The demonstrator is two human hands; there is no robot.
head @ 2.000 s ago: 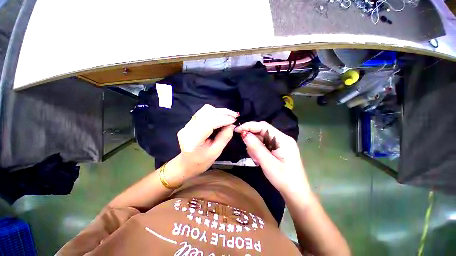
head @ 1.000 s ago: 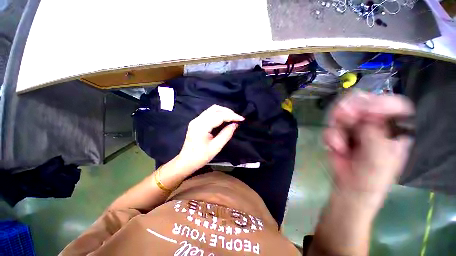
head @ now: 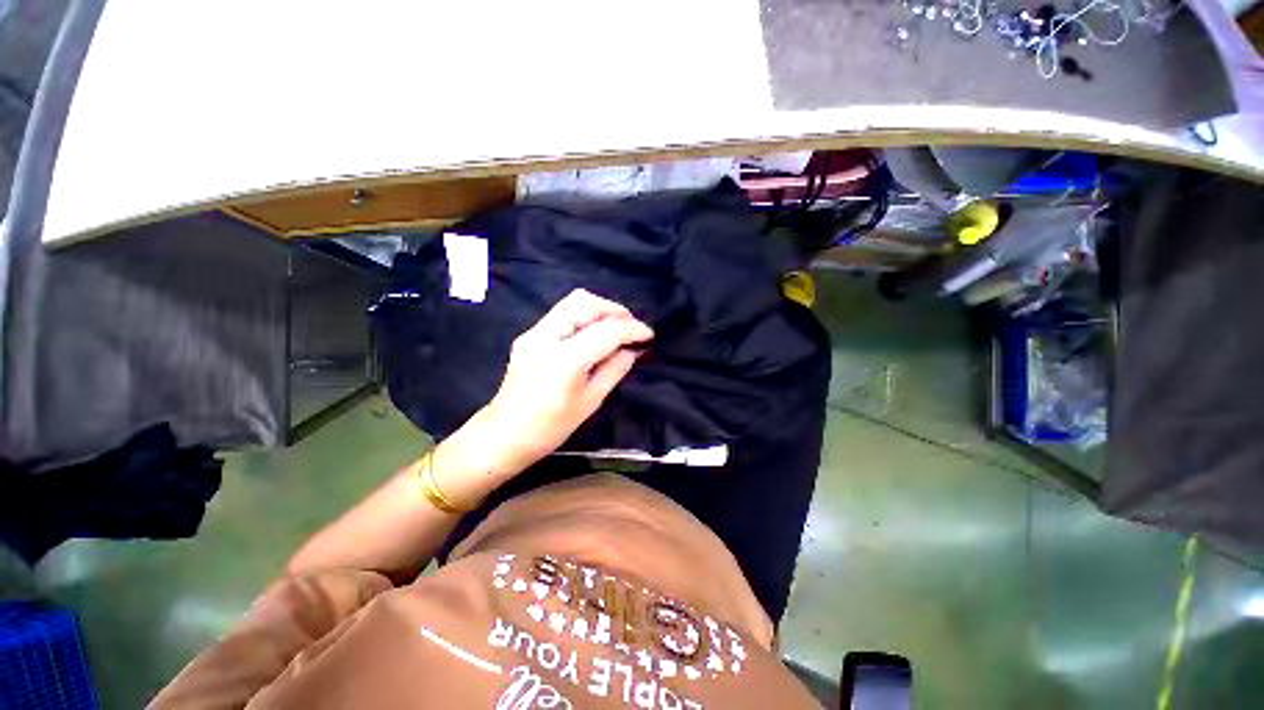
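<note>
A black garment lies bunched over my lap, with a white label at its upper left. My left hand is over its middle, thumb and fingertips pinched together on the dark cloth. A gold bracelet is on that wrist. My right hand is out of the picture. A thin dark line, which looks like thread, runs from the garment's right side across the floor towards the right edge. No needle can be made out.
The curved white table spans the top, with a wooden drawer below. Tangled threads lie on its grey mat. Grey cloth bins stand left and right. A blue crate is lower left. A dark rounded object is at the bottom edge.
My right hand left the cloth, swung right as a blur, and is now out of the picture. The thin dark line now shows over the floor. My left hand stays pinched at the cloth.
</note>
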